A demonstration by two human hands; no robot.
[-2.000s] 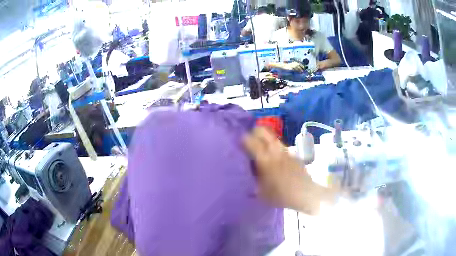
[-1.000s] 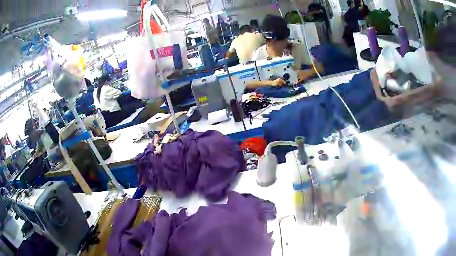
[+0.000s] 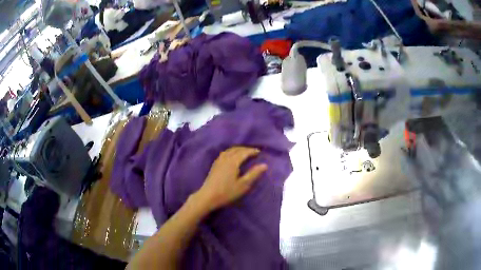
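Observation:
A purple garment piece [image 3: 174, 163] lies draped on the white table, left of the sewing machine's needle plate [image 3: 337, 184]. My left hand [image 3: 232, 176] rests on top of the cloth with fingers a little apart; whether it pinches the cloth cannot be told. My right hand is not clearly in view; the right side is blurred and glaring. The white sewing machine [image 3: 411, 74] with a blue stripe stands at the right, and no cloth is under its needle.
A crumpled purple bundle [image 3: 211, 68] lies at the back. A machine lamp [image 3: 294, 74] stands left of the head. Brown tape-covered cardboard [image 3: 108, 211] and a grey boxed motor [image 3: 55, 153] are at the left. A dark object [image 3: 428, 129] lies right of the needle.
The view has tilted down. The garment piece, earlier held up before the camera, now lies on the table. My left hand has come in onto it. The hand seen two seconds ago is gone.

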